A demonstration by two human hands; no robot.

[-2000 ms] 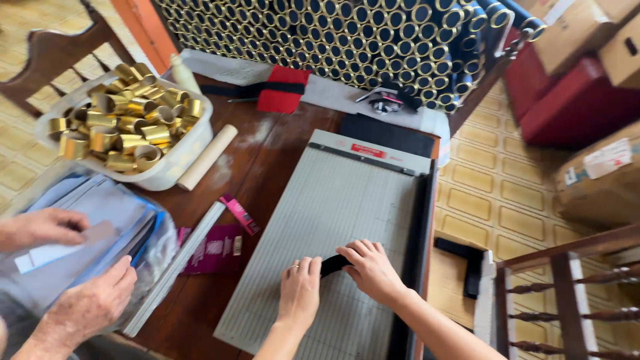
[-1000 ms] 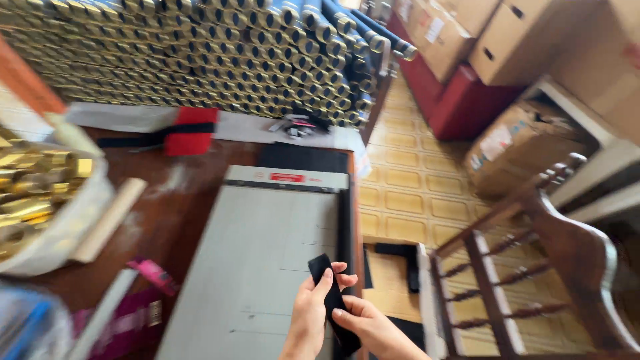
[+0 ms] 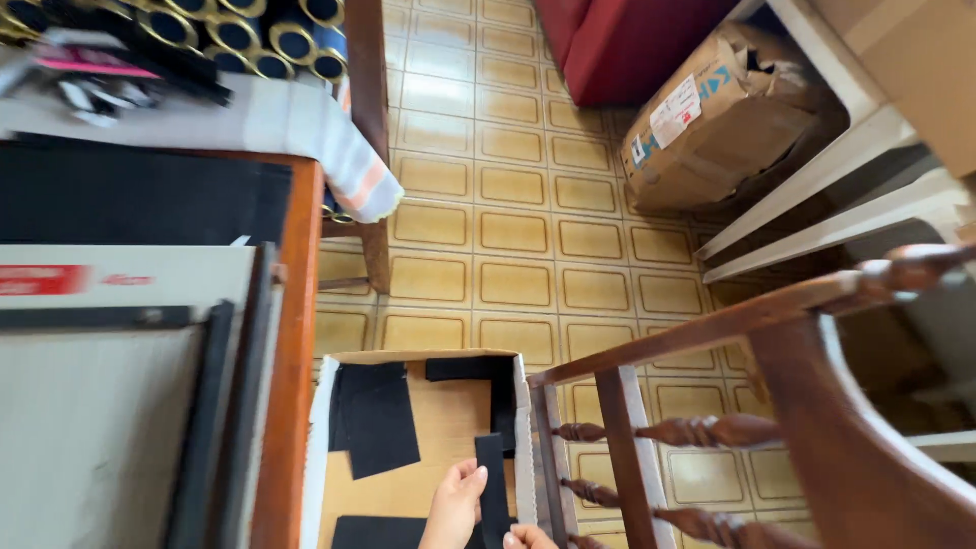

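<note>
My left hand [image 3: 456,503] pinches the left edge of a narrow black strip [image 3: 492,480] between thumb and fingers, over an open cardboard box [image 3: 450,427]. Low at the frame's bottom edge, my right hand [image 3: 530,537] holds the strip's lower end and is partly cut off. Inside the box lie black rectangular pieces [image 3: 377,419] at the left, black strips [image 3: 499,374] along the top right corner and another black piece [image 3: 374,531] at the bottom. On the wooden table at the left is a paper trimmer [image 3: 99,427] with a dark rail along its right side.
A wooden chair [image 3: 793,396] with turned spindles stands close right of the box. The table edge [image 3: 297,320] runs along its left. Black sheets [image 3: 145,191] lie behind the trimmer, near gold-rimmed tubes [image 3: 229,34]. A large cardboard box [image 3: 717,130] sits farther off on the tiled floor.
Both hands have moved from over the trimmer to over the cardboard box, with the black strip in them. The view has swung right and down, and the other person's hands are out of view.
</note>
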